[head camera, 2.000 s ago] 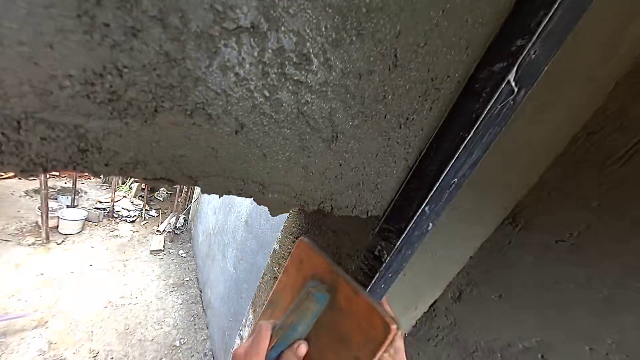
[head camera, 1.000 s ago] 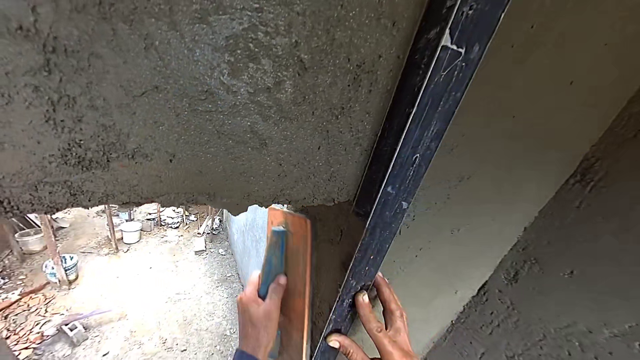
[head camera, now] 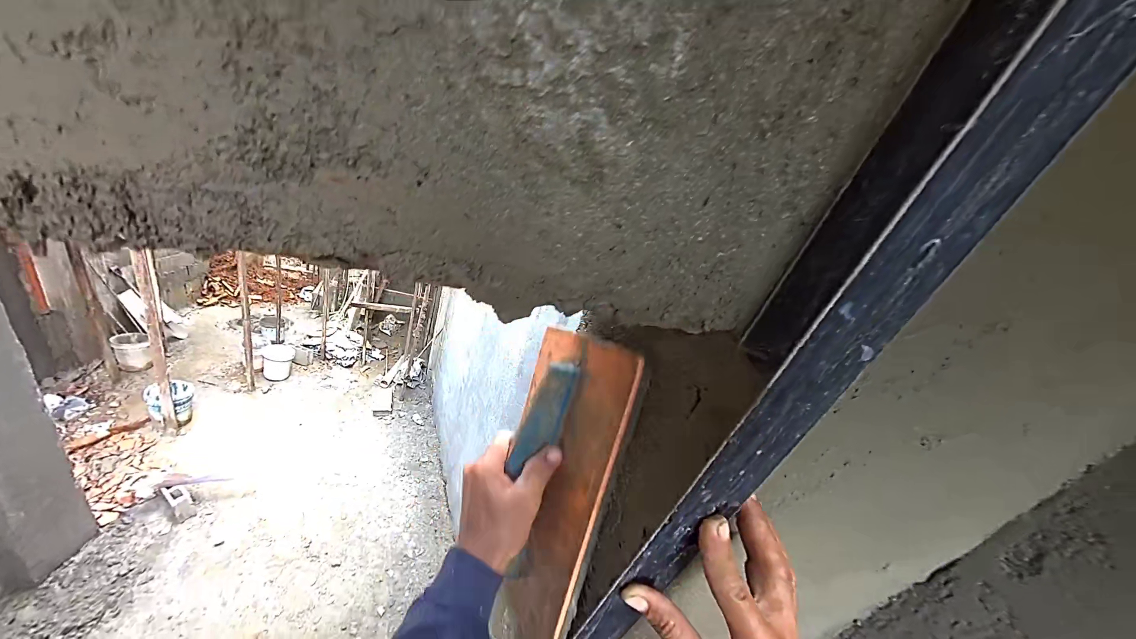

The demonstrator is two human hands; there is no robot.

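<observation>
My left hand point(head camera: 506, 501), in a dark blue sleeve, is closed around the blue handle of an orange-brown plastering float point(head camera: 590, 444). The float lies against a narrow strip of wet mortar point(head camera: 688, 404) below the rough plastered surface point(head camera: 497, 160). Just to the right, a long dark straightedge bar point(head camera: 821, 346) runs diagonally along the wall edge. My right hand point(head camera: 741, 568) presses thumb and fingers on the lower part of this bar. Another dark length lies alongside the bar's upper part.
Smooth grey plaster point(head camera: 958, 390) covers the wall at right. Down at left are wooden poles point(head camera: 246, 324), a white bucket point(head camera: 278, 361), a patterned bucket point(head camera: 170, 401), broken tiles point(head camera: 115, 466) and a concrete block point(head camera: 178, 503). A pale wall point(head camera: 470, 373) stands behind the float.
Two seconds ago the float was tilted near the bar's lower end, with the right hand mostly hidden behind it. The float is now left of the bar, and the right hand shows on the bar.
</observation>
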